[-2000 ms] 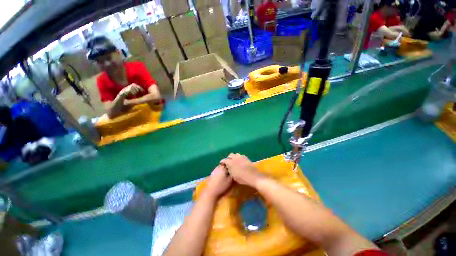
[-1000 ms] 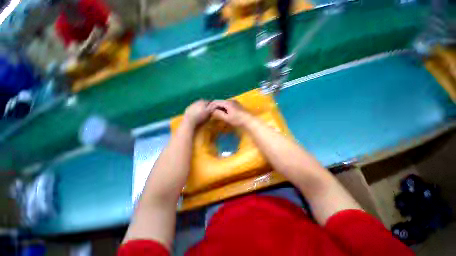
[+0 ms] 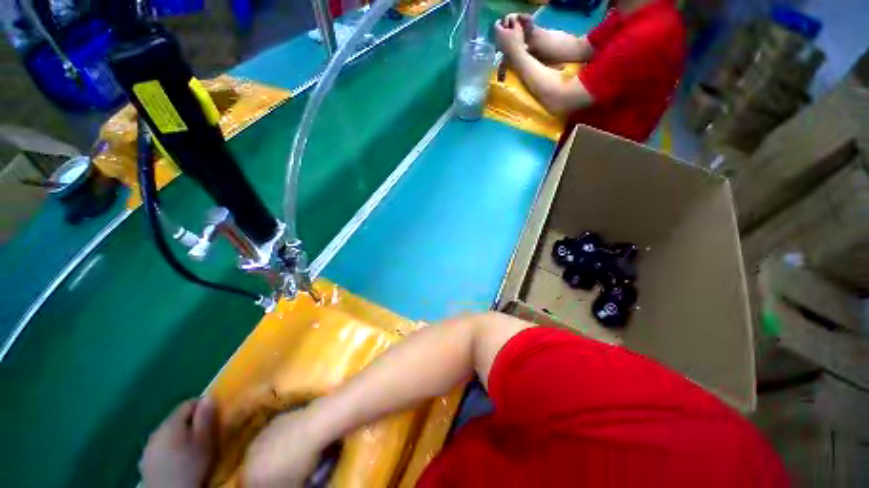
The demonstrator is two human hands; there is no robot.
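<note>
The orange tape-wrapped cushion (image 3: 319, 348) lies at the lower left. My left hand (image 3: 179, 446) is at its far left edge, partly cut off by the picture's bottom. My right hand (image 3: 286, 448) reaches down over the cushion's hole. Something dark shows beside and under the right hand; I cannot tell whether it is a part or the hole. The fingertips of both hands are hidden or blurred. The black electric screwdriver (image 3: 195, 133) with a yellow label hangs above the cushion, its silver metal nose (image 3: 286, 262) near the cushion's far corner.
An open brown carton (image 3: 691, 229) at my right holds several black modules (image 3: 596, 267). A clear hose (image 3: 310, 124) rises from the screwdriver nose. The green conveyor (image 3: 238, 315) runs beyond the teal bench (image 3: 443, 219). A person in red works at another orange cushion (image 3: 524, 100), near a clear container (image 3: 472, 81).
The view has swung right, bringing the carton beside me into sight. My hands, clasped together on the cushion before, are now apart, the right one down at the hole.
</note>
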